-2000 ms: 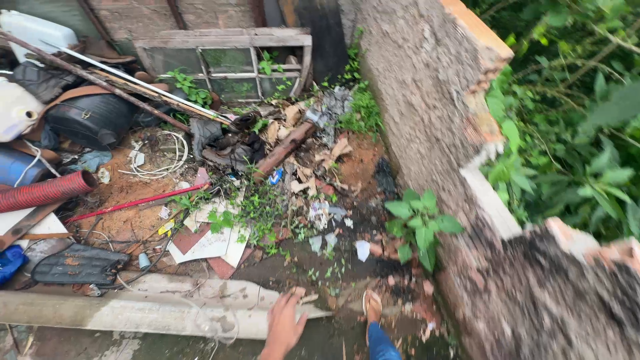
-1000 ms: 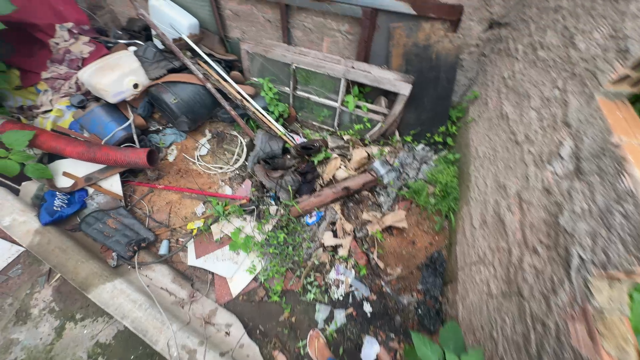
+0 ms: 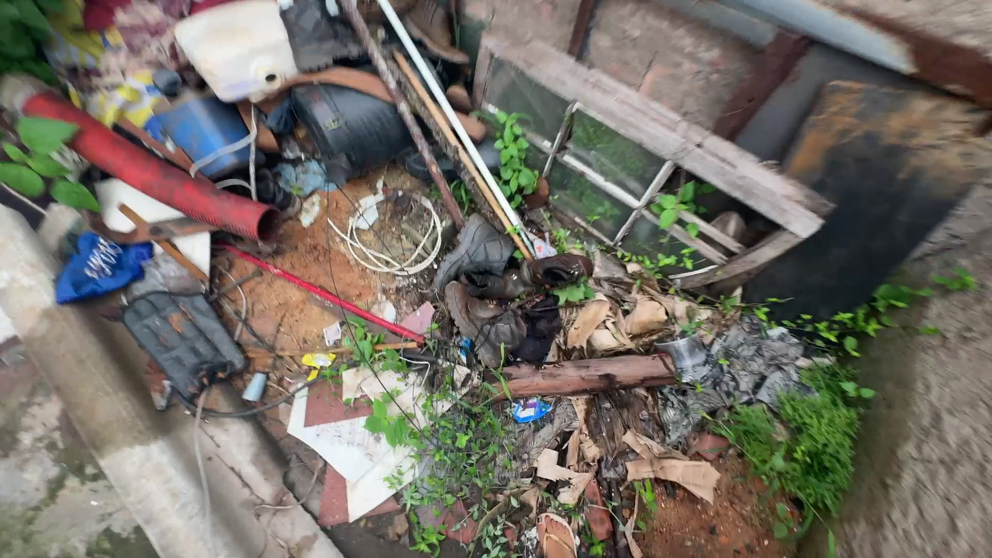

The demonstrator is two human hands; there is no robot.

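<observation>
Neither of my hands shows in the view now. A foot in a flip-flop (image 3: 556, 536) is at the bottom edge, beside torn cardboard (image 3: 673, 470). Above it a short wooden beam (image 3: 585, 376) lies on the debris, with worn dark boots (image 3: 484, 322) heaped just behind. A red pole (image 3: 322, 293) slants across the dirt at the centre left, below a loop of white cable (image 3: 391, 267). White and reddish flat pieces (image 3: 353, 457) lie among weeds. A red corrugated hose (image 3: 155, 167), a blue container (image 3: 203, 133) and a whitish plastic jug (image 3: 236, 50) are at the upper left.
An old wooden window frame (image 3: 651, 143) with panes leans at the back, beside a dark scorched panel (image 3: 860, 201). A rough wall (image 3: 930, 434) borders the right side. A long concrete-like beam (image 3: 116, 434) runs along the lower left. Poles (image 3: 457, 128) lean over the pile.
The hand seen at the bottom two seconds ago is out of view. The view has swung towards the junk pile at the left and back.
</observation>
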